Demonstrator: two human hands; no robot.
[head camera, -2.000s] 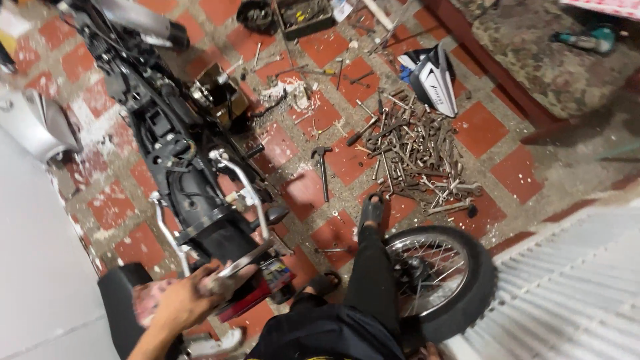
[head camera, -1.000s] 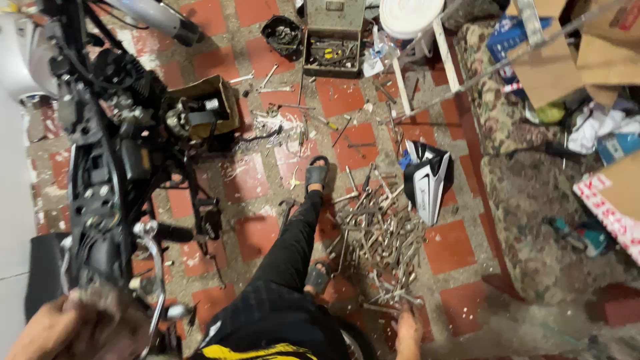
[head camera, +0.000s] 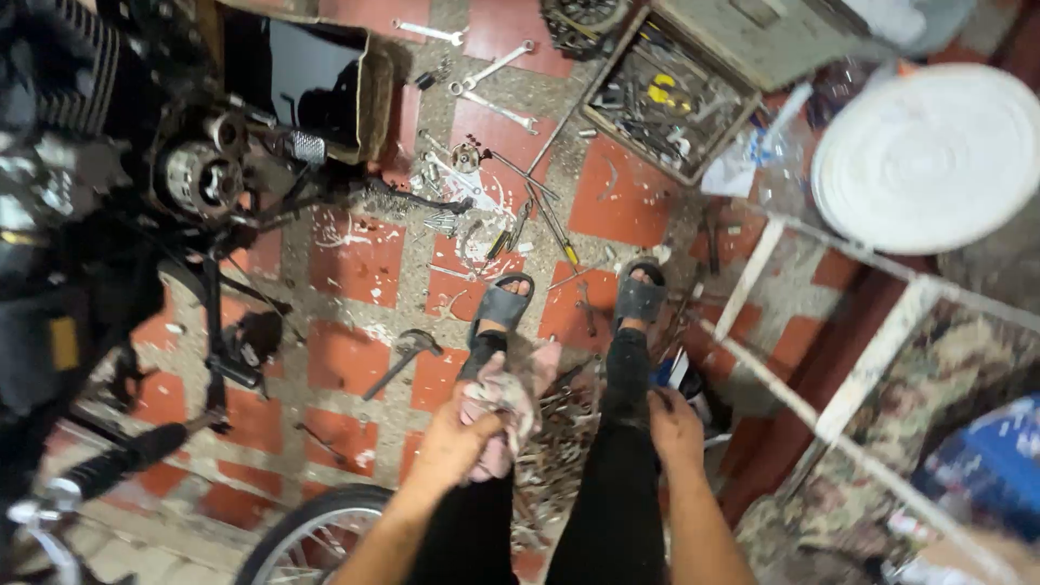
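My left hand (head camera: 465, 435) grips a crumpled pink and white cloth (head camera: 497, 406) in front of my left leg. Beside my right knee hangs my right hand (head camera: 676, 426); its fingers are blurred and partly turned away, so whether it holds anything is unclear. A hammer (head camera: 406, 357) lies on the tiles left of my left sandal. Between and behind my legs is a pile of loose wrenches (head camera: 552, 471). At the left stands a partly dismantled motorcycle, its engine (head camera: 207, 175) opened at the side.
Ahead lie combination wrenches (head camera: 496, 65), screwdrivers (head camera: 561, 236) and small parts. Farther off are an open metal toolbox (head camera: 682, 97) and a cardboard box (head camera: 374, 97). A white metal frame (head camera: 812, 414) and a white round lid (head camera: 926, 158) are at right, a spoked wheel (head camera: 317, 536) at lower left.
The left hand with the cloth has moved from the motorcycle to in front of my legs. The right hand is now beside my right knee. The view has shifted toward the toolbox.
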